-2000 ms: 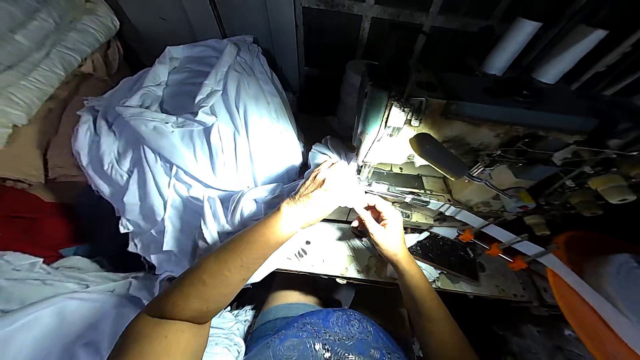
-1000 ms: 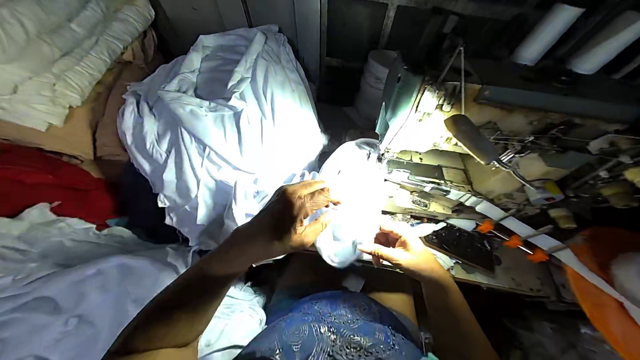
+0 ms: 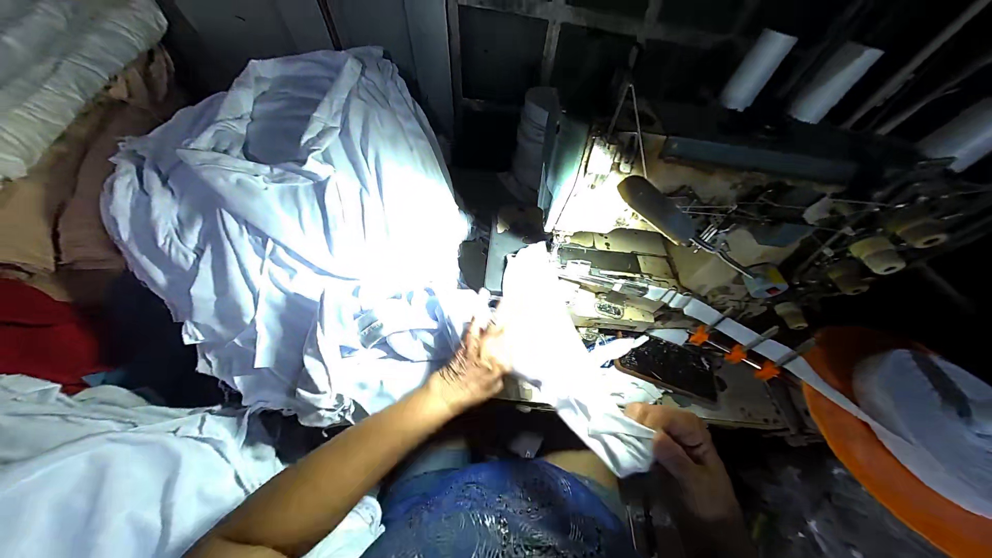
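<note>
A piece of white fabric (image 3: 542,333), partly washed out by glare, lies in front of the needle area of an industrial sewing machine (image 3: 604,194). My left hand (image 3: 473,364) is on its left edge, fingers bent over the cloth; glare hides the fingertips. The fabric's lower right corner is pinched between the thumb and fingers of my right hand (image 3: 686,449), low and right of the machine bed. A white strip (image 3: 728,325) runs from the machine past orange clips (image 3: 735,353) towards an orange tub (image 3: 833,403).
A big heap of white cloth (image 3: 310,194) rises at the left, with more white fabric (image 3: 116,480) below it and red cloth (image 3: 39,333) at the left edge. White thread cones (image 3: 759,70) stand at the back right. A dark flat object (image 3: 670,368) lies on the machine table.
My right hand has moved down and to the right, away from the machine, with the corner of the fabric. The white fabric now stretches between both hands; before, they were closer together.
</note>
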